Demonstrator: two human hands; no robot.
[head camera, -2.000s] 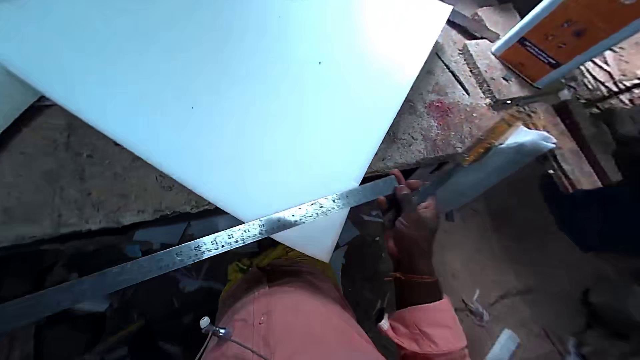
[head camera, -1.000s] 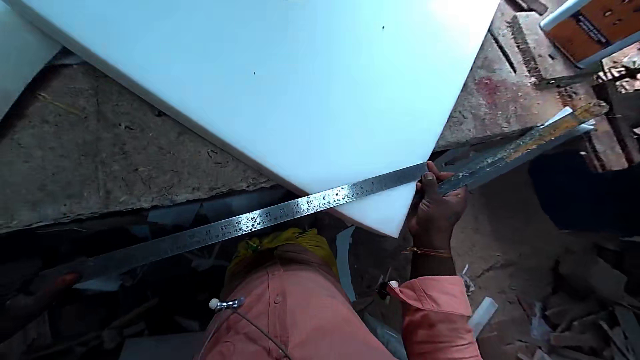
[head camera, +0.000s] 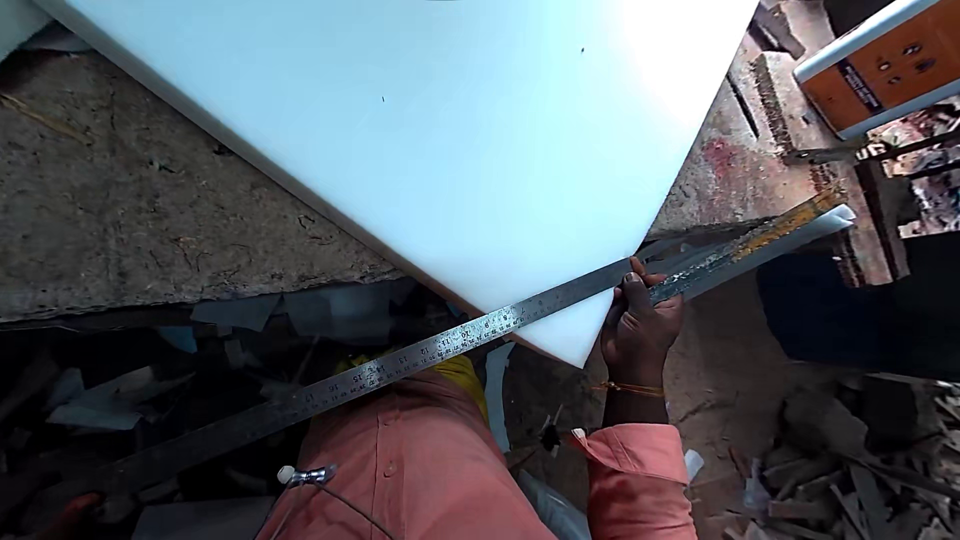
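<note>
A long steel ruler (head camera: 450, 341) lies slantwise across the near corner of a thick white foam-like sheet (head camera: 465, 165). My right hand (head camera: 641, 322) pinches the ruler's right end at the sheet's right edge. The same hand also grips a long, narrow metal blade or strip (head camera: 712, 262), partly yellow and worn, pointing up to the right, with a pale strip (head camera: 787, 244) along its lower side. At the dark lower left, my left hand (head camera: 79, 510) is barely visible near the ruler's far end; its grip is hidden in shadow.
The sheet rests on a rough slab (head camera: 165, 195). An orange and white container (head camera: 877, 71) stands at the upper right, by some wooden pieces (head camera: 802, 97). Pale offcuts (head camera: 105, 397) lie below the slab at left, and a heap of scraps (head camera: 847, 480) at lower right.
The ruler has shifted and now crosses the sheet farther from its corner tip than two seconds ago. The left hand, seen faintly one second ago, remains at the ruler's left end.
</note>
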